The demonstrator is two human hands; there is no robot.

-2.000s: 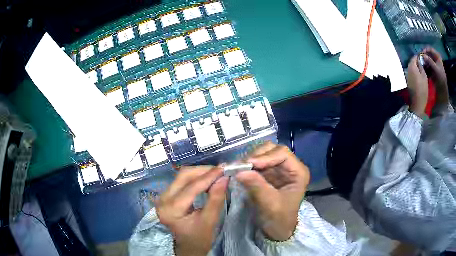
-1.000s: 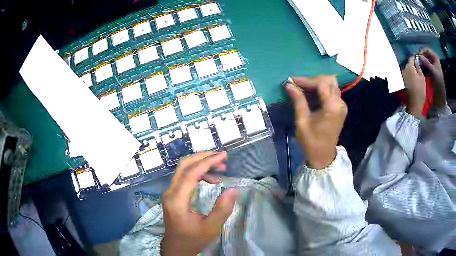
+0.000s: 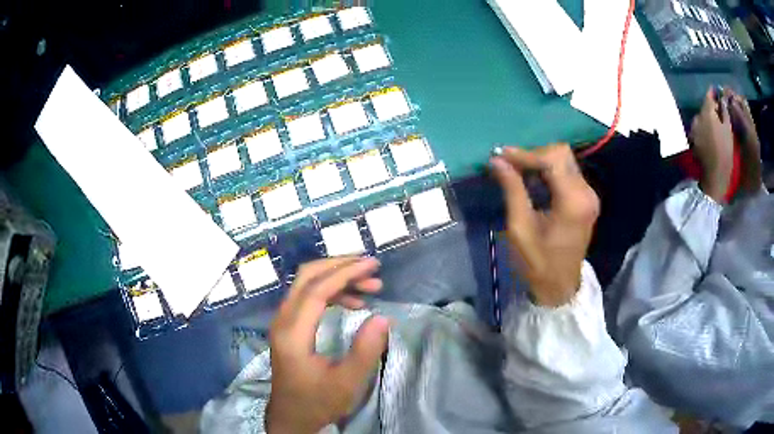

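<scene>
A clear tray [image 3: 293, 165] on the green mat holds rows of flat white squares [image 3: 322, 180], many with a yellow-gold upper edge. The front row has a gap without a white square, left of three squares. My left hand [image 3: 327, 339] is in front of the tray, fingers apart, with nothing seen in it. My right hand [image 3: 552, 216] is right of the tray at the mat's front edge. Its thumb and index finger are pinched together, with a tiny pale piece [image 3: 497, 152] at the tips, too small to make out.
A long white sheet [image 3: 127, 182] lies slanted over the tray's left part. White strips [image 3: 543, 42] and an orange cable [image 3: 620, 76] lie at the upper right. Another person's hands [image 3: 721, 140] are at the right, below a grey tray [image 3: 692, 34]. A grey-beige box stands at the left edge.
Two seconds ago both hands held a small white piece together; they have since parted, my right hand moving right and my left opening. Over the last second my right hand has moved only slightly.
</scene>
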